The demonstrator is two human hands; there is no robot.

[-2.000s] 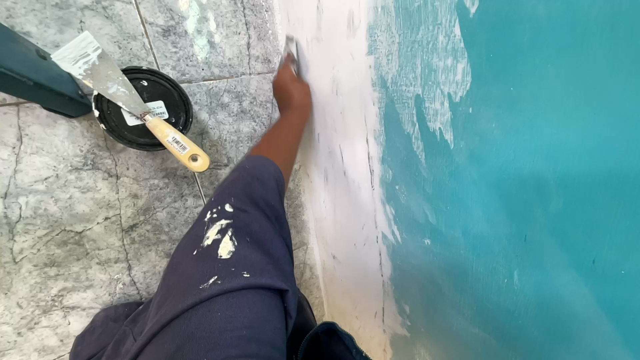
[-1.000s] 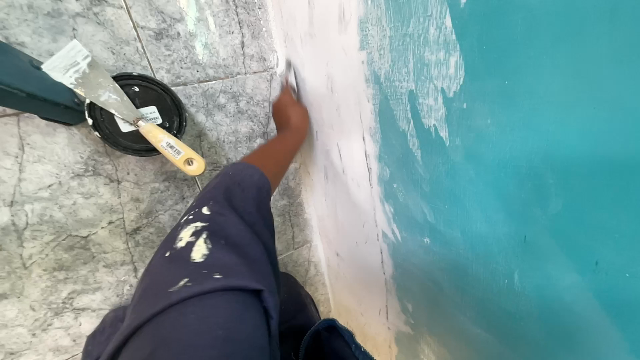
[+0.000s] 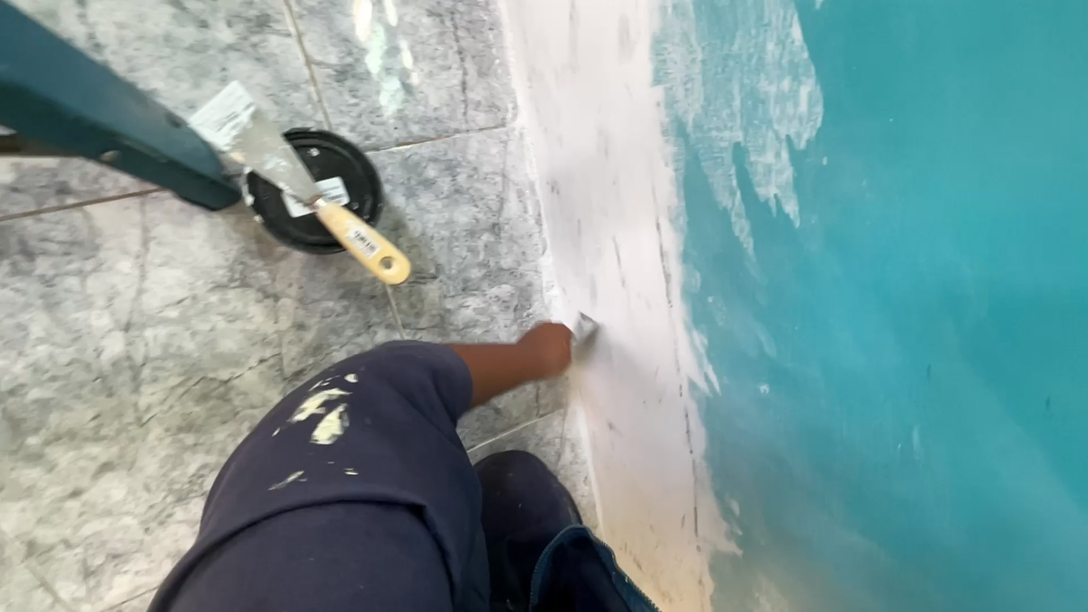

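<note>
My left hand (image 3: 548, 350), blurred, is closed around a small metal-bladed scraper or filling knife (image 3: 585, 330). Its blade lies against the lower edge of the white-coated wall strip (image 3: 608, 212), near where the wall meets the floor. The handle is hidden in my fist. A navy sleeve (image 3: 365, 442) with pale paint or filler marks covers the arm. Up and to the left, a wide putty knife (image 3: 361, 238) with a pale handle and smeared blade rests across a round black lid (image 3: 361, 174) on the floor. My right hand is out of view.
Grey marbled tiles (image 3: 221, 314) make up the floor. A dark teal metal leg or beam (image 3: 102, 102) stands beside the lid. The teal wall (image 3: 918, 280) fills the right side, with patchy white filler (image 3: 756, 93) high up. A dark-clothed knee (image 3: 523, 484) is close to the wall.
My left hand and its scraper have moved down the picture along the white strip, from near its top to about mid-height. The arm is now more bent.
</note>
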